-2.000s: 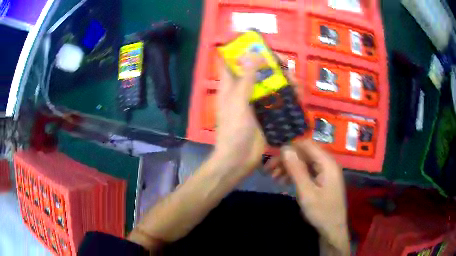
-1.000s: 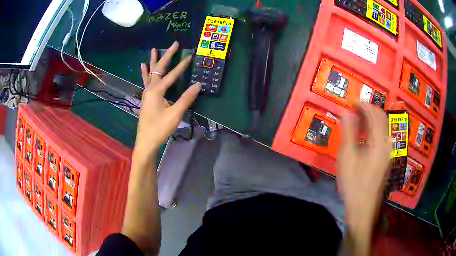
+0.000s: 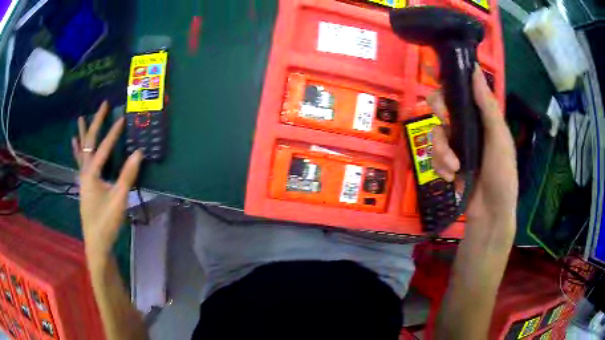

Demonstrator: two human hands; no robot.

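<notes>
My right hand (image 3: 487, 143) is closed round a black barcode scanner (image 3: 458, 86), held over the right side of the red foam tray (image 3: 262, 166). A keypad phone (image 3: 431, 176) with yellow screen film lies face up on the tray's right column, partly behind my fingers. My left hand (image 3: 103, 179) is open, fingers spread, beside another keypad phone (image 3: 146, 106) on the green mat. Whether a fingertip touches that phone, I cannot tell. Two orange phone backs (image 3: 338, 109) lie in the tray's left column. A white label (image 3: 347, 40) lies in the pocket above them.
A red tray stack (image 3: 53, 259) stands at the lower left, another (image 3: 531, 299) at the lower right. A white mouse (image 3: 43, 72) lies at the upper left. A white object (image 3: 552, 48) is at the upper right. Cables run along the bench edge.
My right hand has taken hold of a scanner and raised it over the tray. The scanner beside the left phone is gone from there. My left hand remains open by that phone. The view has shifted right.
</notes>
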